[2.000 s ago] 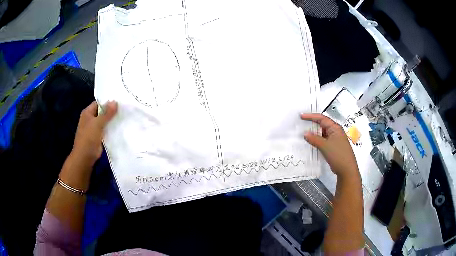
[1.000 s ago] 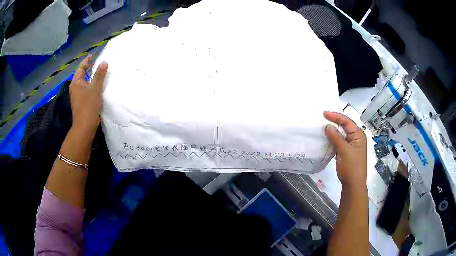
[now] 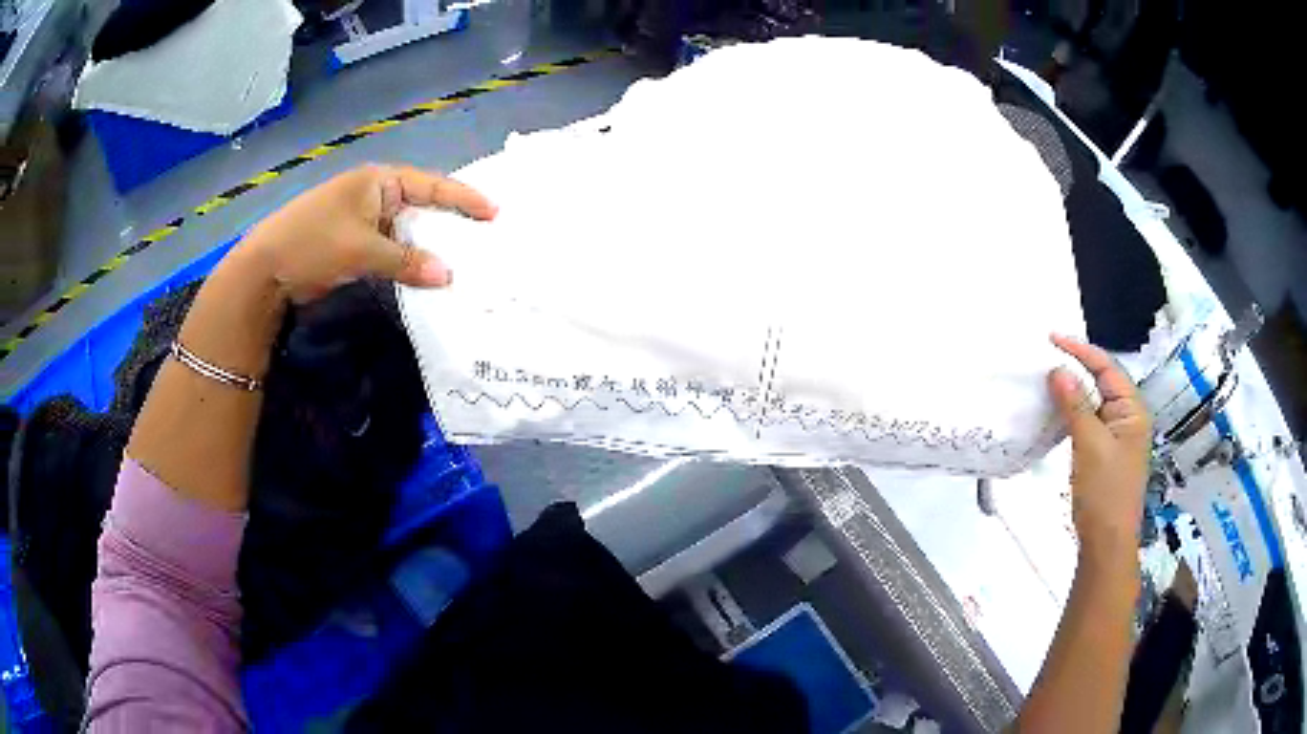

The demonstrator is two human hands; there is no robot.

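Observation:
A large white marked panel (image 3: 745, 244) is held up in front of me, with writing, a zigzag line and a short double line near its lower edge. Its upper part is washed out by glare. My left hand (image 3: 351, 237) is at the panel's left edge, thumb and fingers spread around its corner; the grip is partly hidden. My right hand (image 3: 1104, 416) pinches the panel's right edge between thumb and fingers. The panel hides much of the table behind it.
Black garments (image 3: 323, 430) lie in blue crates (image 3: 444, 502) at left. Black cut panels (image 3: 1121, 273) with a grey checked patch (image 3: 1035, 144) lie behind the panel at right. A white sewing machine (image 3: 1230, 531) and dark oblong (image 3: 1158, 667) are at right. A ruler-edged table (image 3: 903, 588) runs below.
The view has shifted, showing more floor at the top. The panel is tilted away, its oval marking no longer visible. My left hand has moved up to the panel's upper left edge.

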